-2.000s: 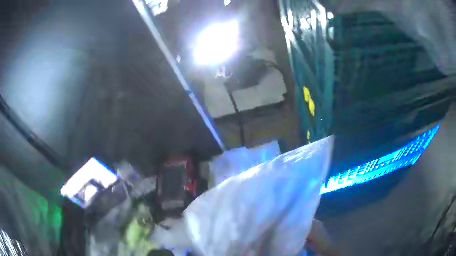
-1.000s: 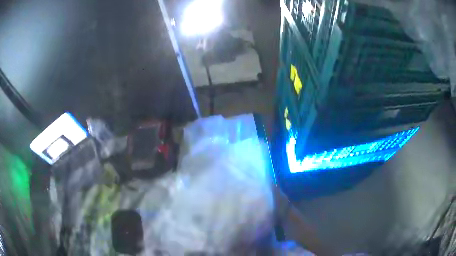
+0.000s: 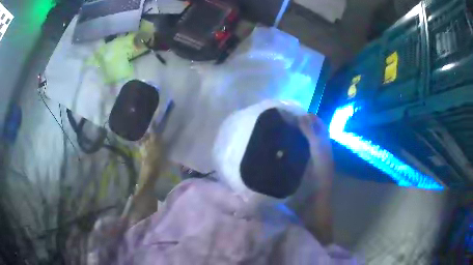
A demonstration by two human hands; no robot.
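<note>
A white electronic unit with a black rounded-square face and a light centre dot [image 3: 275, 152] is in front of my chest. My right hand [image 3: 316, 140] is blurred and wraps its right side. A second black-faced unit [image 3: 134, 109] is at the left part of the white-topped bench [image 3: 186, 108]. My left hand [image 3: 149, 150] is blurred at that unit's lower right corner; whether its fingers grip the unit is unclear. A small blue strip [image 3: 165, 113] shows beside it.
A black and red handheld device [image 3: 202, 28], a lime-green cloth [image 3: 111, 59] and a grey laptop-like item [image 3: 109, 18] lie at the bench's back. Stacked green crates [image 3: 404, 72] with yellow labels stand at the right, their lower edge glaring blue. Dark cables [image 3: 85, 137] hang at the left.
The view has tilted down and turned. The translucent whitish sheet no longer fills the lower middle. Both hands, the held unit and the bench top now show; the bright light has left view.
</note>
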